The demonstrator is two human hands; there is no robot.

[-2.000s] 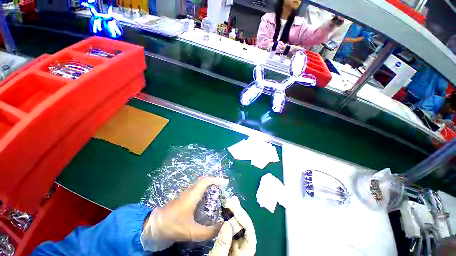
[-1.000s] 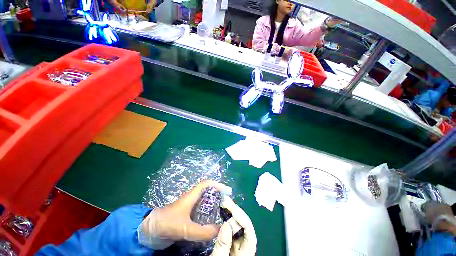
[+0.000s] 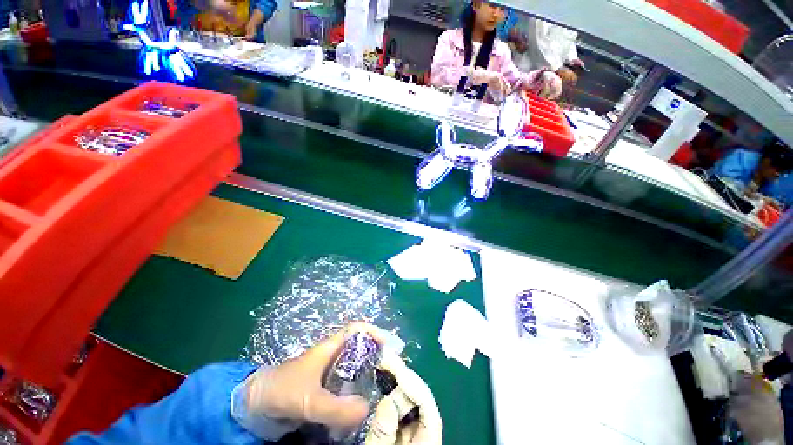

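Observation:
My left hand [image 3: 300,388], in a thin whitish glove and blue sleeve, grips a clear glossy plastic housing [image 3: 355,369] with silvery-purple reflections. My right hand [image 3: 404,404], also gloved, is against the housing's right side. Its fingers are curled round a short black tool [image 3: 407,415], of which only dark stubs show. Crinkled clear film [image 3: 317,300] lies flat on the green mat [image 3: 165,304] under and beyond my hands. The lower part of both hands is cut off by the frame's bottom edge.
Red bins [image 3: 130,174] are stacked at left beside brown cardboard [image 3: 222,236]. White pieces [image 3: 439,265] lie right of the film. A white board [image 3: 556,400] holds a clear shell [image 3: 556,322] and a cloudy tub [image 3: 648,320]. A glowing dog lamp [image 3: 474,156] stands on the conveyor. A coworker's hand [image 3: 755,408] is at right.
The housing has tipped and sits slightly lower in my left hand, and my right hand has turned round it. The coworker's hand at right has moved. The person in pink has brought their hands together.

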